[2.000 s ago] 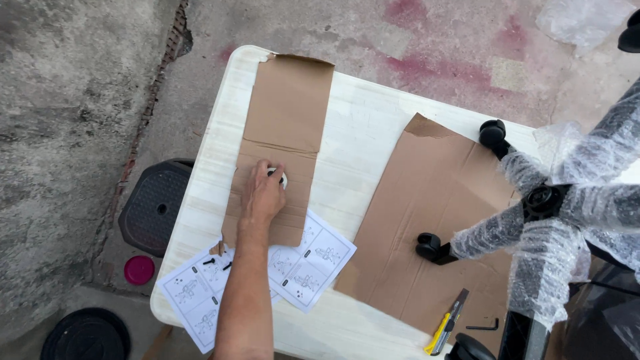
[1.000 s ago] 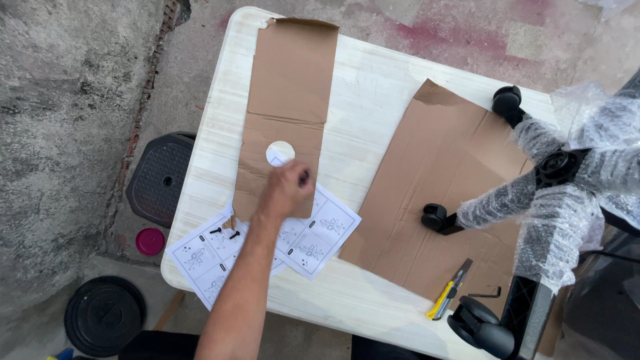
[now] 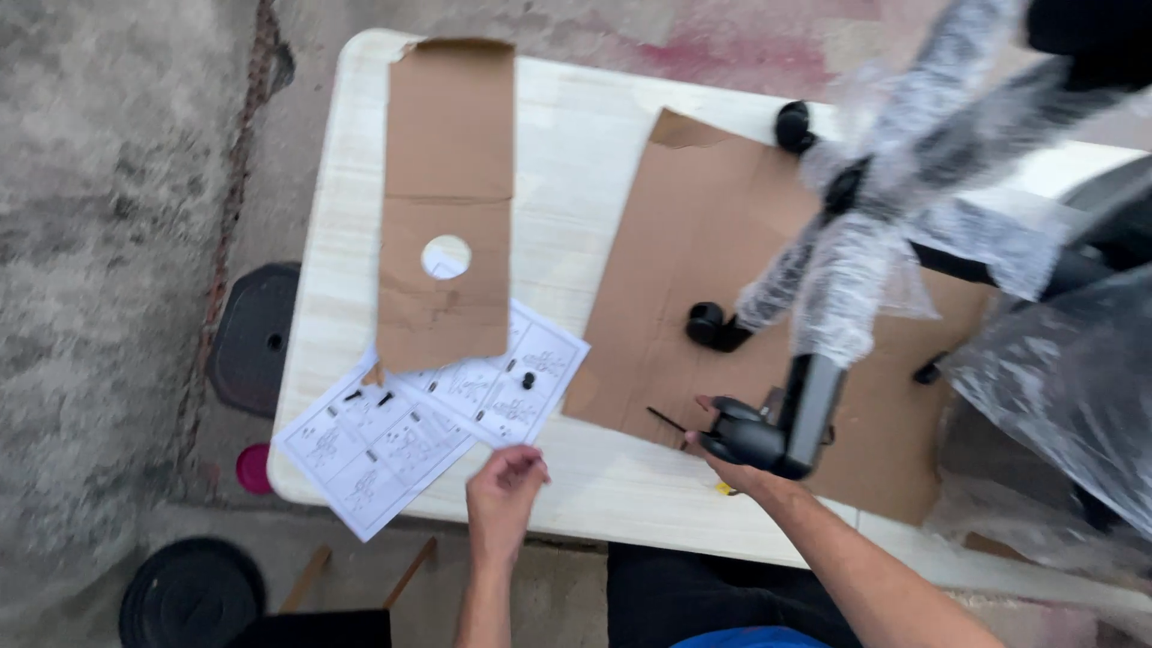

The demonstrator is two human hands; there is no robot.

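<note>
My left hand [image 3: 508,481] is loosely curled over the table's front edge, just below the printed instruction sheets [image 3: 387,450], with nothing visible in it. A small black part [image 3: 528,381] lies on the right sheet, and two black screws [image 3: 385,399] on the left one. My right hand [image 3: 724,459] is partly hidden behind a black caster [image 3: 751,441] of the plastic-wrapped chair base [image 3: 841,288]. Its fingertips appear closed on a thin black rod [image 3: 668,419]. Beside that hand shows the yellow end of a utility knife [image 3: 724,489].
A cardboard strip [image 3: 450,135] with a round hole lies at the left of the white table [image 3: 576,180]. Under the chair base is a larger cardboard sheet [image 3: 643,297]. Clear plastic film [image 3: 1071,378] covers dark parts at the right. A dark stool [image 3: 256,337] stands left.
My left hand has left the cardboard strip and moved down to the table's front edge. My right hand has come into view beside the caster. The small black part now shows on the right sheet.
</note>
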